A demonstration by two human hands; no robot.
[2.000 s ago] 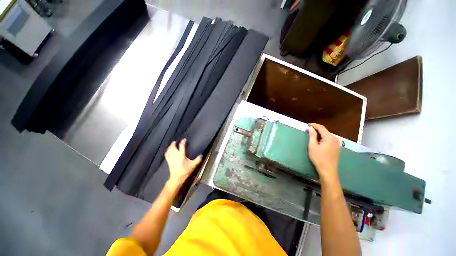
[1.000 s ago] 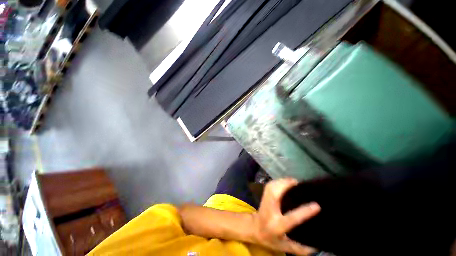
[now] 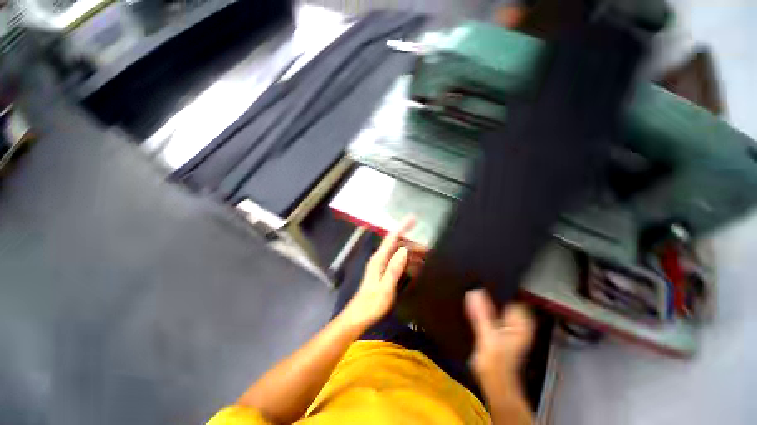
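A wide black strip (image 3: pixel 531 166) stretches from the upper right across the green strip-cutting machine (image 3: pixel 689 149) towards me, hiding part of its arm and bed. It is blurred, and I cannot tell whether it touches the machine. My left hand (image 3: pixel 380 282) is open, fingers apart, left of the strip's near end by the bench's red front edge. My right hand (image 3: pixel 500 336) is blurred at the strip's near end, thumb up; its grip is unclear.
The strip pile (image 3: pixel 307 116) lies on the shiny side table (image 3: pixel 203 116) at the left, with stacked black strips (image 3: pixel 191 70) beyond. A small-tools tray (image 3: pixel 627 286) sits on the bench top at the right. Grey floor shows at the lower left.
My left hand has gone from the strip pile to a black strip, then to the open pose beside it. My right hand has left the machine's arm. The strip now crosses the machine; the view has swung.
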